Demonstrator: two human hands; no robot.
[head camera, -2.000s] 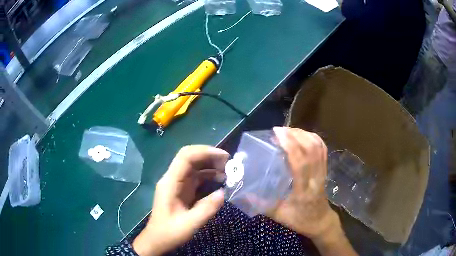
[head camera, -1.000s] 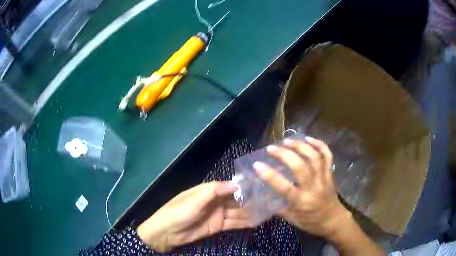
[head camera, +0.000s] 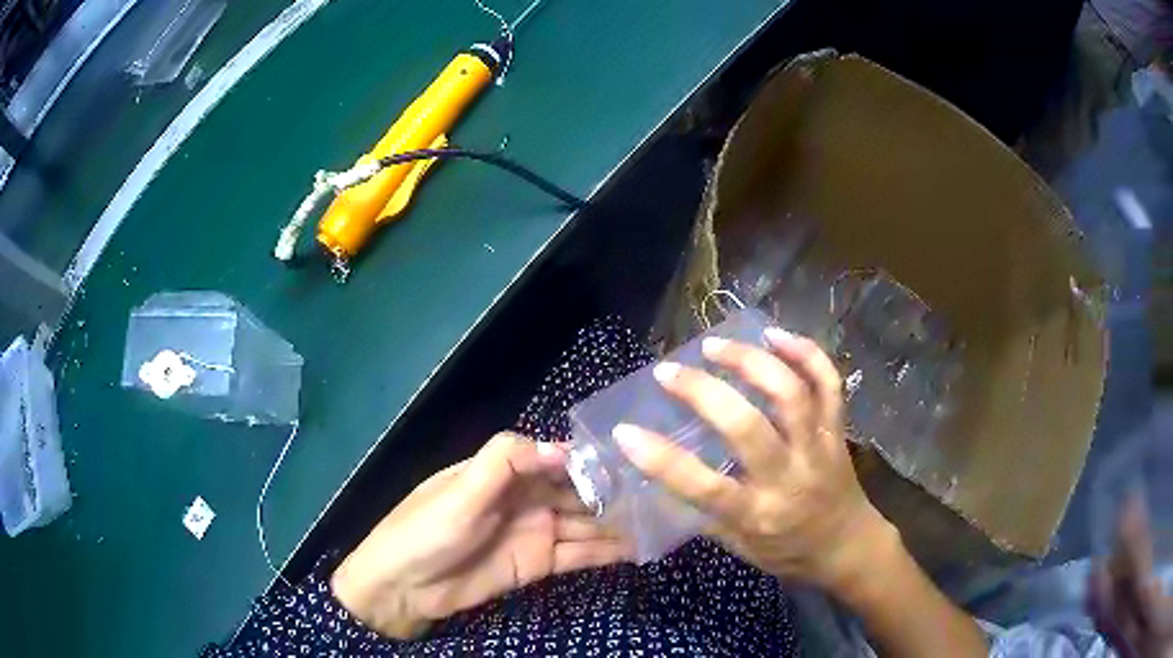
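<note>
A clear plastic box (head camera: 682, 444) is held between my two hands, over my lap beside the bench edge. My left hand (head camera: 495, 533) holds its left end, with the thumb by the white mounting plate (head camera: 585, 478). My right hand (head camera: 759, 450) lies over its upper right side, fingers spread on the face. A thin cord loops at the box's far upper end. Another clear box (head camera: 251, 366) with a white lobed plate (head camera: 167, 373) lies on the green bench (head camera: 386, 302), its thin cord trailing to the edge.
A yellow electric screwdriver (head camera: 409, 152) lies on the bench, its dark cable crossing the edge. A small white square piece (head camera: 197, 517) and a frosted tray (head camera: 32, 437) are at left. An open cardboard carton (head camera: 952, 167) holding clear boxes stands at right. Part of a person's arm shows at lower right.
The held box has turned and tilted, its plate now facing my left palm, and it sits farther from the bench. My right hand has moved over its face. The view has shifted rightward.
</note>
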